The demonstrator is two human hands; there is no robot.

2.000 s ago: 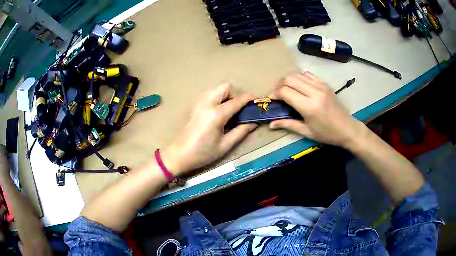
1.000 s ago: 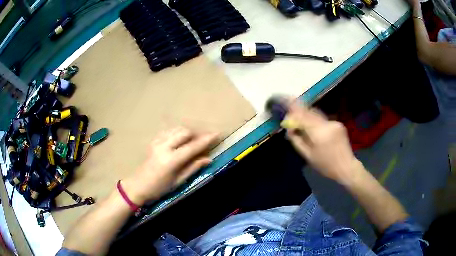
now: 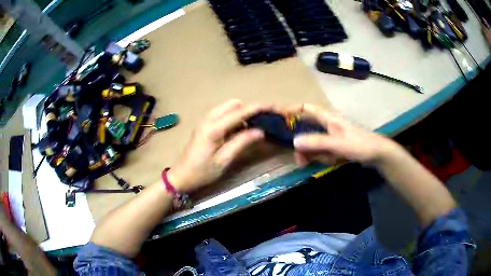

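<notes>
A black oblong unit (image 3: 280,129) is held between my two hands above the front of the cardboard, with thin orange-yellow wires showing at its middle. My left hand (image 3: 226,137) grips its left end, with thumb and fingers on it. My right hand (image 3: 336,137) grips its right end. The unit is blurred, and its ends are partly hidden by my fingers, so I cannot tell whether its case is closed.
Unassembled units (image 3: 91,118) lie tangled at left on white paper (image 3: 70,215). Stacked covers (image 3: 264,35) stand in two rows at the back. A closed unit (image 3: 344,64) with a cable lies right, a second pile (image 3: 420,21) beyond. Another person's arm (image 3: 27,248) shows lower left.
One second ago my right hand was out at the bench edge with a blurred dark object and my left hand was empty. Now both hands hold the black unit together. The view has also shifted.
</notes>
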